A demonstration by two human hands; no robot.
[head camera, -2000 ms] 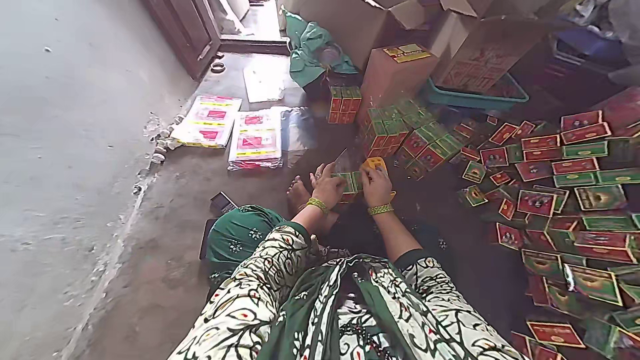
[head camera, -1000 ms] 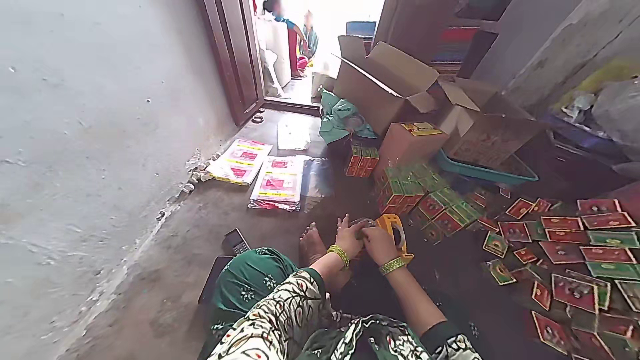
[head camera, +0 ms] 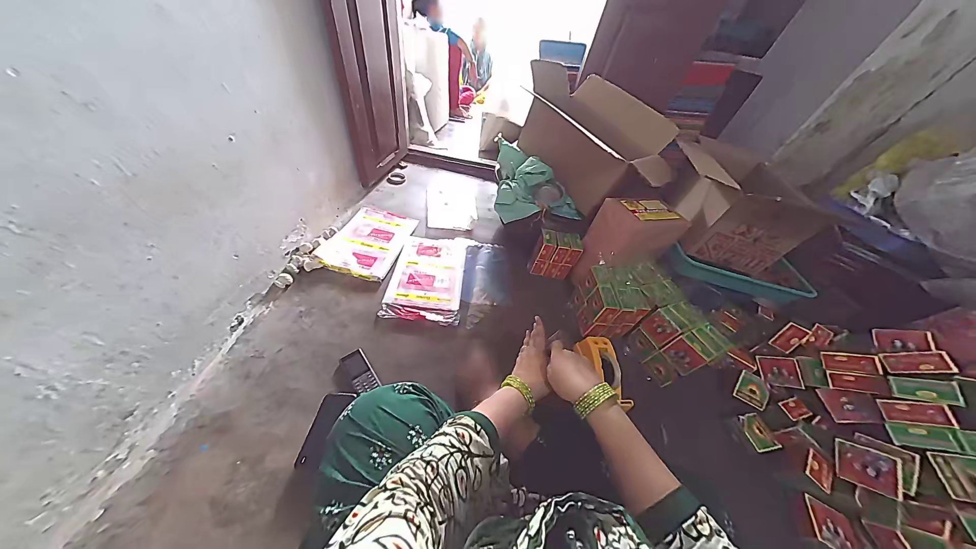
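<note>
My left hand (head camera: 531, 360) is raised in front of me with its fingers straight and together, right beside my right hand (head camera: 570, 371), whose fingers are curled. A small part of something clear or dark shows between the two; what it is cannot be told. A yellow tape dispenser (head camera: 601, 354) with a tape roll is at my right hand, partly behind it, and I cannot tell whether the hand holds it. Beyond it stand stacked green and red small boxes (head camera: 618, 297). Many red and green small boxes (head camera: 850, 404) lie scattered on the floor at right.
Stacks of printed plastic packets (head camera: 423, 280) lie ahead on the floor. A keypad phone (head camera: 358, 372) is by my left knee. Open cardboard boxes (head camera: 595, 130), a teal tray (head camera: 797, 286) and a green cloth bag (head camera: 526, 187) stand farther back. Two people are beyond the doorway.
The small green box seen at my hands two seconds ago no longer shows there. My left hand's fingers are now straight. The view has tilted up toward the doorway.
</note>
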